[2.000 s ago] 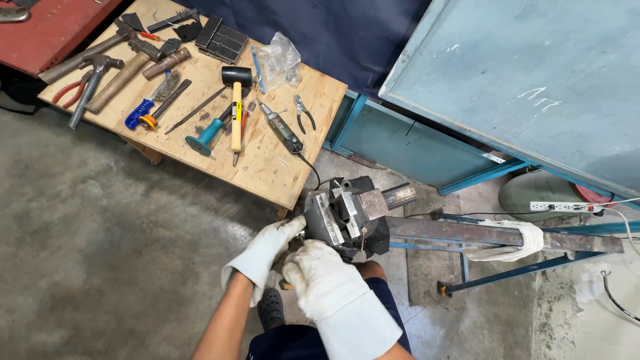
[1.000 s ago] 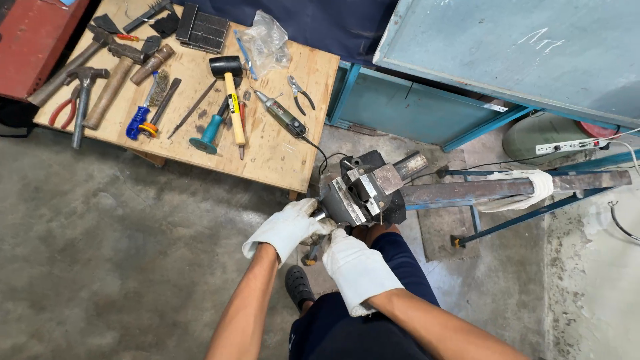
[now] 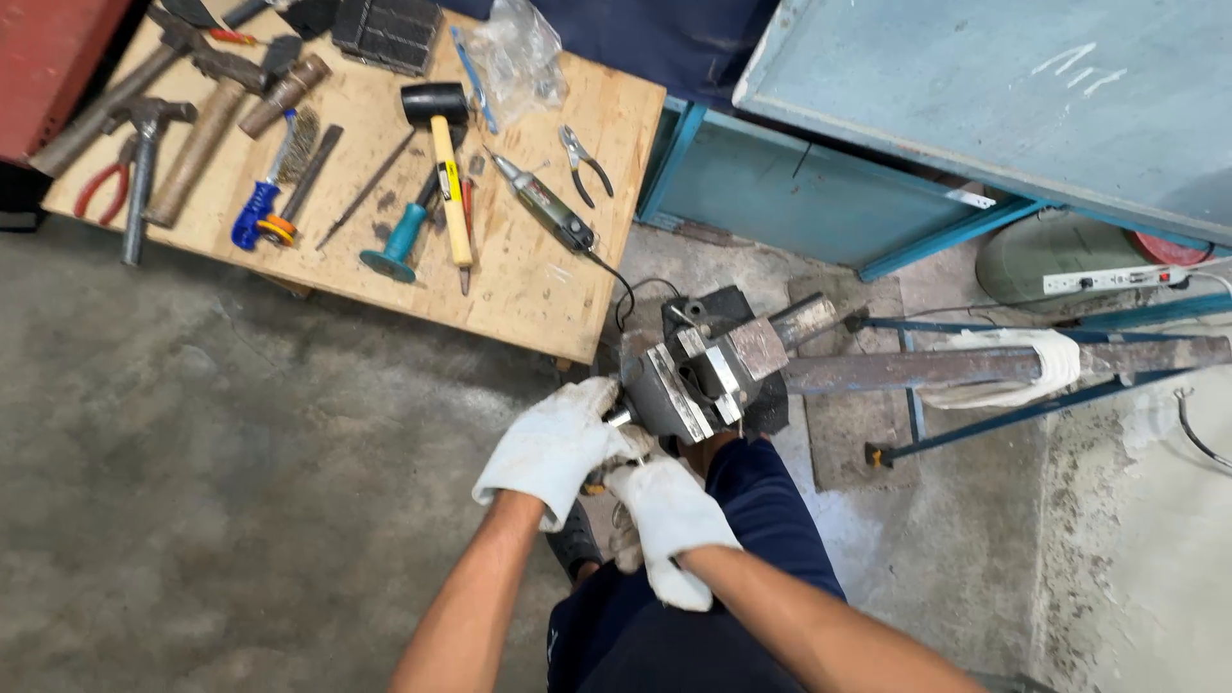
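Note:
A metal bench vise [image 3: 698,375] stands in front of me, its jaws apart with a gap between them. My left hand [image 3: 568,438], in a pale work glove, is at the near end of the vise, its fingers around the vise's screw end or handle. Close beside it is my right hand [image 3: 664,510], gloved too, with its fingers bent at the handle area. The gloves hide most of what they touch, so the right hand's grip cannot be made out. A rotary tool [image 3: 544,204] with a black cord lies on the wooden table nearby.
The wooden table [image 3: 577,322] at the upper left bears a rubber mallet [image 3: 450,183], slip-joint pliers [image 3: 584,166], a blue-handled wire brush [image 3: 260,202], a chisel with a teal guard [image 3: 399,241] and several hammers. A steel beam [image 3: 914,371] extends right from the vise. A power strip [image 3: 1112,280] is at right.
The vise jaws look farther apart than two seconds ago. Both hands stay at the near end of the vise, with small shifts of the fingers.

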